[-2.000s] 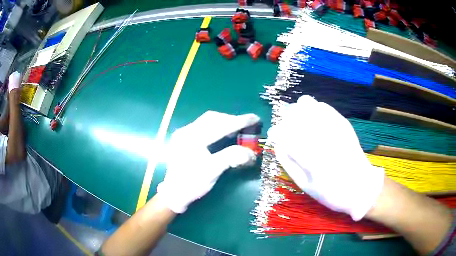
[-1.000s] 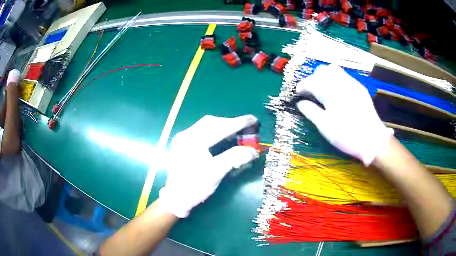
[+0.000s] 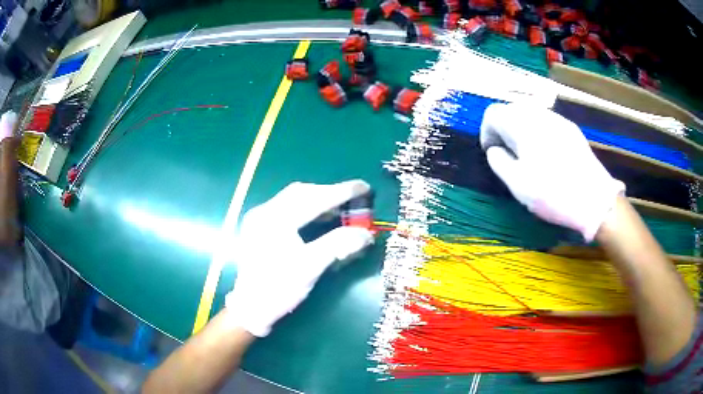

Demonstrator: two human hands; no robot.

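Note:
My left hand (image 3: pixel 297 246), in a white glove, holds a red-and-black connector housing (image 3: pixel 357 214) between thumb and fingers over the green table. A yellow and a red wire run from the housing to the right, over the pale terminal tips. My right hand (image 3: pixel 547 161), in a white glove, is over the blue wires (image 3: pixel 468 111) and black wires (image 3: pixel 462 160). Its thumb and finger are curled close together; whether they hold a wire cannot be told. Green wires (image 3: pixel 478 215), yellow wires (image 3: pixel 493 273) and red wires (image 3: pixel 501 338) lie nearer me.
White wires (image 3: pixel 501 75) and cardboard dividers (image 3: pixel 617 92) are at the right. Loose connectors (image 3: pixel 374 95) lie at the far side. Partly wired connectors (image 3: pixel 69 198) and a cream wire tray (image 3: pixel 104 58) are at the left, beside another person's gloved hand (image 3: pixel 8 125). A blue stool (image 3: pixel 116 331) stands below.
My right hand has gone from beside the housing to the blue and black wires. A red wire now shows beside the yellow one at the housing. The whole view has shifted slightly.

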